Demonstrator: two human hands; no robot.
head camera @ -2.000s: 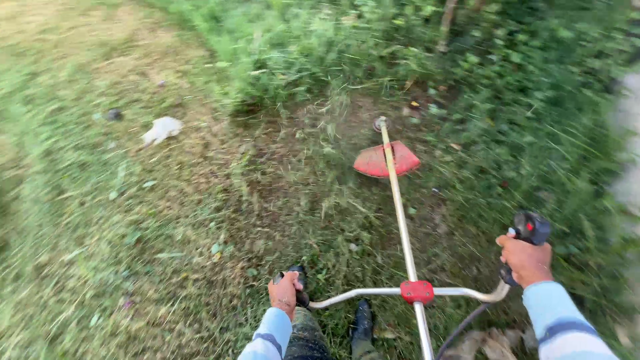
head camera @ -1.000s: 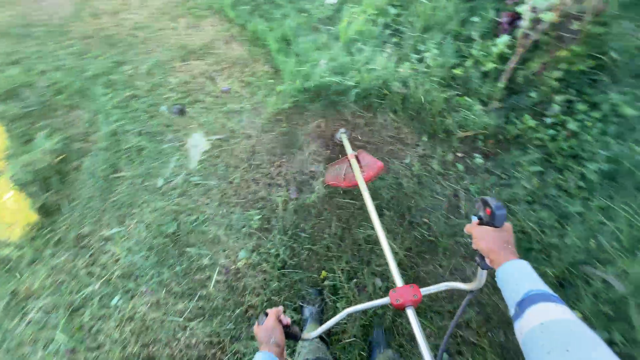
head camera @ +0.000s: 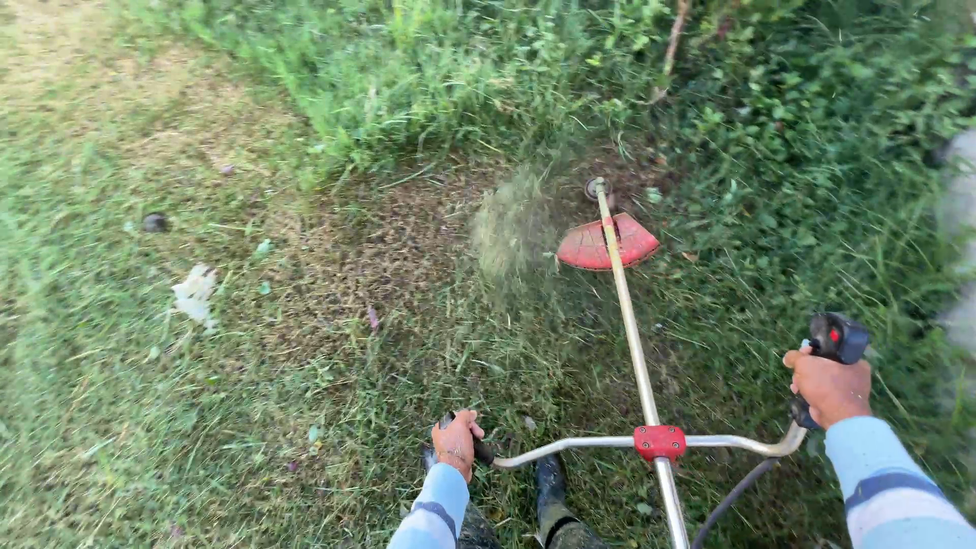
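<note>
My left hand (head camera: 455, 441) is closed around the black left grip of a brush cutter's metal handlebar (head camera: 572, 444). My right hand (head camera: 833, 385) holds the black control grip (head camera: 837, 338), which has a red switch. A red clamp (head camera: 659, 442) joins the handlebar to the long shaft (head camera: 634, 335). Farther along the shaft sits the red guard (head camera: 608, 244), with the cutting head (head camera: 598, 188) just beyond it at the edge of the tall growth. The cutter itself cannot be made out. A blurred spray of grass clippings (head camera: 515, 229) hangs to the left of the guard.
Tall grass (head camera: 427, 84) and leafy plants (head camera: 762, 191) stand ahead and to the right, with a thin woody stem (head camera: 675, 38) among them. A pale strip (head camera: 958, 244) runs along the right edge. White scrap (head camera: 196, 296) and a dark round object (head camera: 155, 223) lie on the short grass at left.
Since one second ago, the cutting head and guard have swung right, towards the leafy plants. The spray of clippings now shows plainly. Both hands have kept hold of the handlebar grips.
</note>
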